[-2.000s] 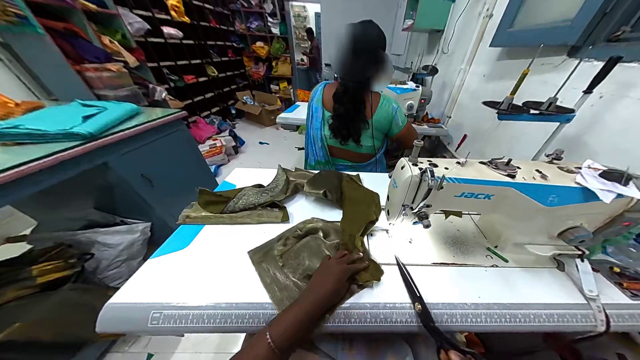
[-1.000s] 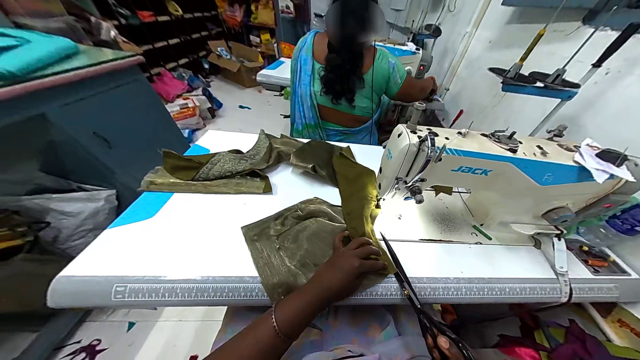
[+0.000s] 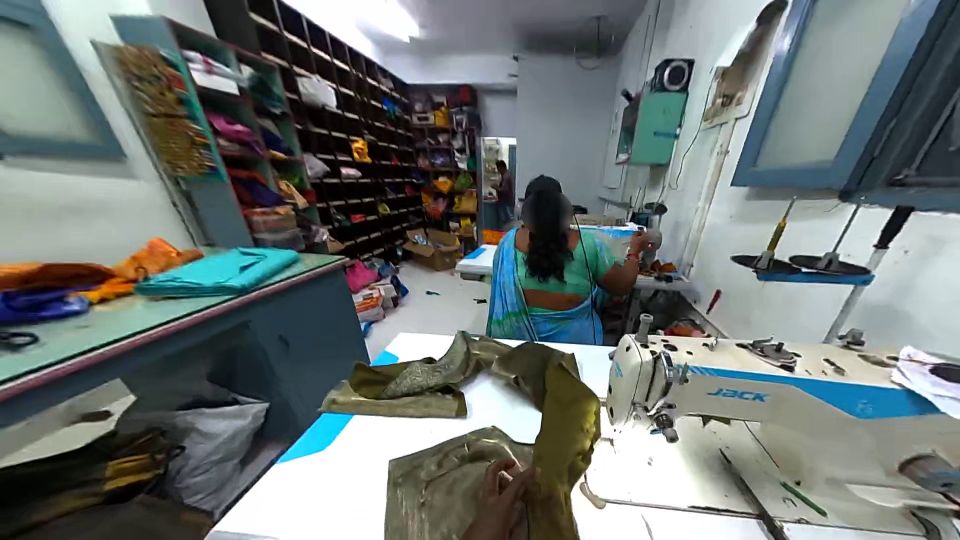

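In the head view, my left hand (image 3: 502,496) is at the lower middle, its thumb and fingers closed on the edge of an olive-green cloth (image 3: 442,480). A long, shiny olive strip (image 3: 564,442) runs beside the fingers and curves back across the white table to a folded, partly patterned end (image 3: 405,397). My right hand is out of view. Dark scissor blades (image 3: 750,491) lie over the sewing machine's bed at the lower right, their handles cut off by the frame. The white and blue Jack sewing machine (image 3: 750,390) has its needle area to the right of the strip.
A person in a green blouse (image 3: 559,277) sits ahead, facing away. Left stands a green-topped counter (image 3: 315,262) with folded turquoise cloth (image 3: 221,271). A green thread snipper or similar small tool (image 3: 804,499) lies on the machine bed. Thread stands (image 3: 829,262) rise behind the machine.
The view has tilted up. The scissors have moved right, from beside the cloth to over the machine bed, and my right hand has left view. My left hand remains on the cloth.
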